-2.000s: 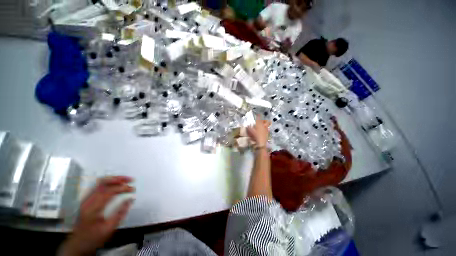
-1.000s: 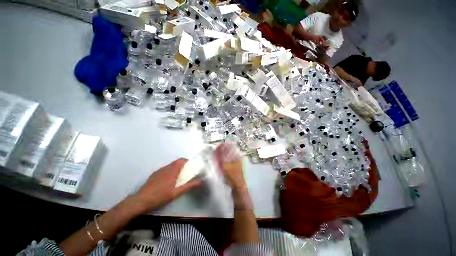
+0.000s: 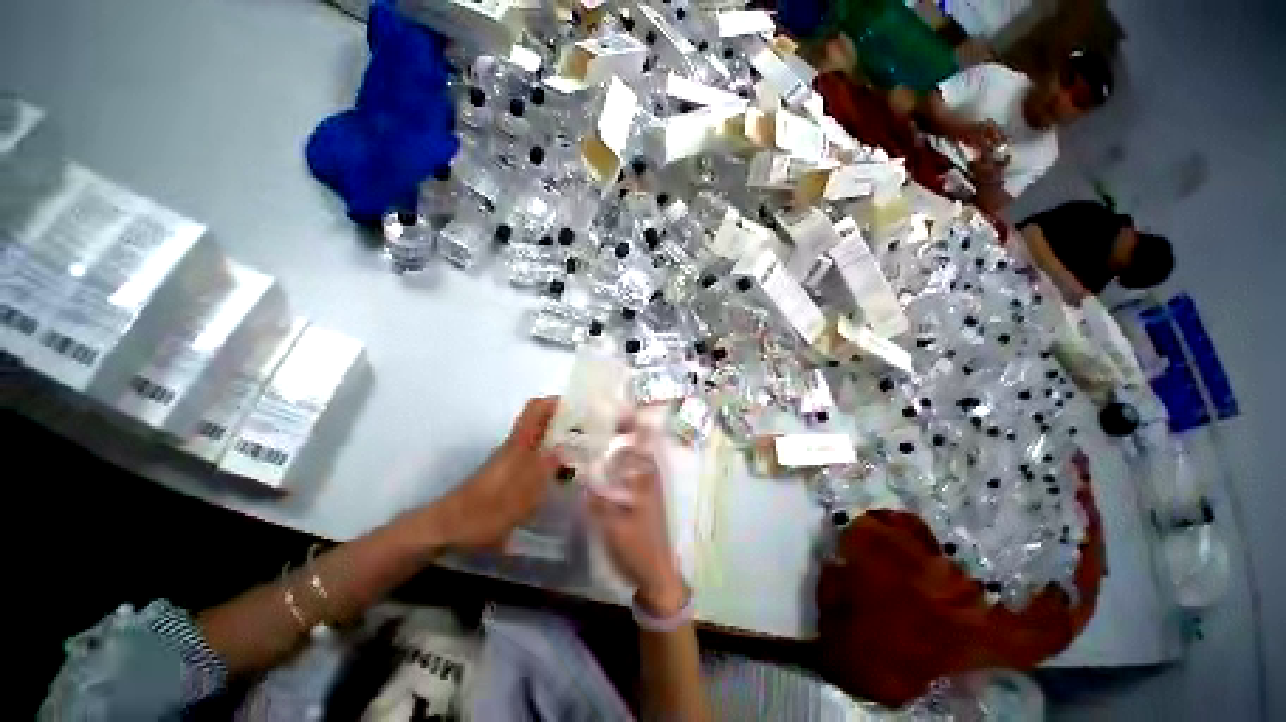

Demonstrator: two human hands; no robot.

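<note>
My left hand [image 3: 508, 487] holds an upright white open carton [image 3: 590, 399] near the front middle of the table. My right hand [image 3: 631, 501] is right beside it, with its fingers curled around something small and pale; blur hides what it is. A small dark cap shows between the hands. A heap of small clear bottles with dark caps [image 3: 621, 289] lies beyond the hands, with open white cartons [image 3: 783, 289] on it. Closed cartons [image 3: 289, 402] stand in stepped rows at the left, barcodes showing.
A blue cloth [image 3: 388, 127] borders the heap on the left, a rust-coloured cloth [image 3: 896, 607] on the near right. A single carton [image 3: 815, 450] lies at the heap's near edge. People sit at the far right side. Clear plastic lies at the bottom right.
My left hand has come from the left to the middle and now holds a carton. My right hand has come back from the heap to it. The view has shifted, so the table appears further right.
</note>
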